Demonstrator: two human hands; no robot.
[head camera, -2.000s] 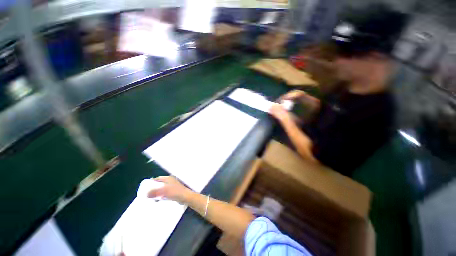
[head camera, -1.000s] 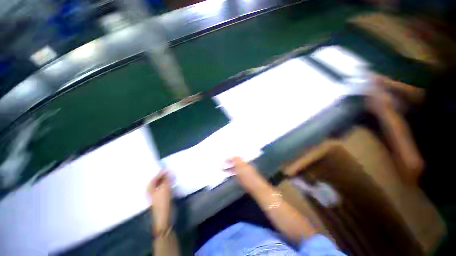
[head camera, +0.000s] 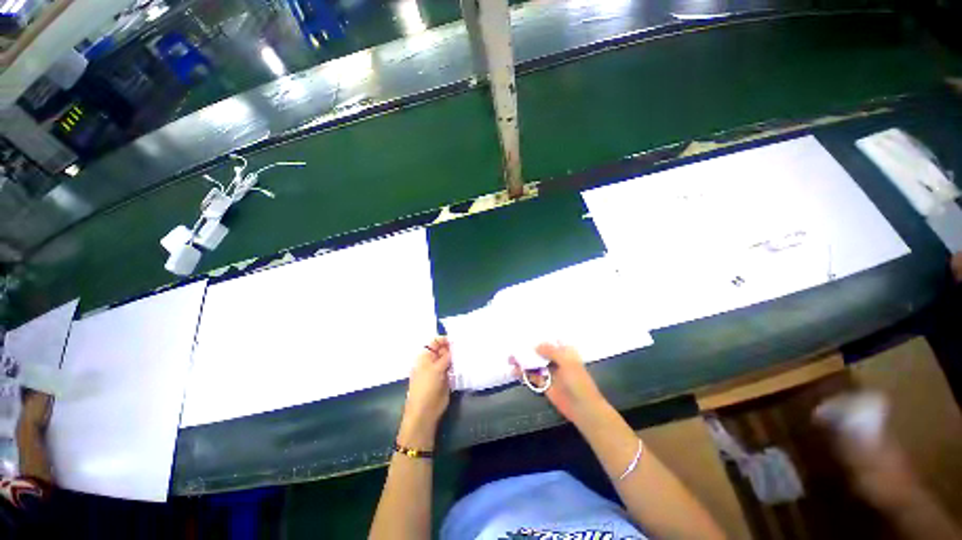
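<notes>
My left hand (head camera: 428, 382) pinches the left edge of a white, crinkled poly bag (head camera: 483, 346) at the bench's front edge. My right hand (head camera: 561, 382) is at the bag's right side, its fingers closed on a looped white cable (head camera: 536, 382). Any unit on the cable is hidden by the hand or bag. The bag merges with white material behind it, so its far edge is unclear.
White work sheets (head camera: 316, 322) lie on both sides. White adapters with cords (head camera: 195, 237) are on the green belt. A metal post (head camera: 504, 105) stands ahead. Another person's blurred hand (head camera: 891, 485) with a whitish bundle is over the carton (head camera: 680, 464) at lower right.
The view has swung left and steadied. My left hand has come into view and holds the bag's edge. The looped cable now shows at my right hand. Another person's hand has come over the carton.
</notes>
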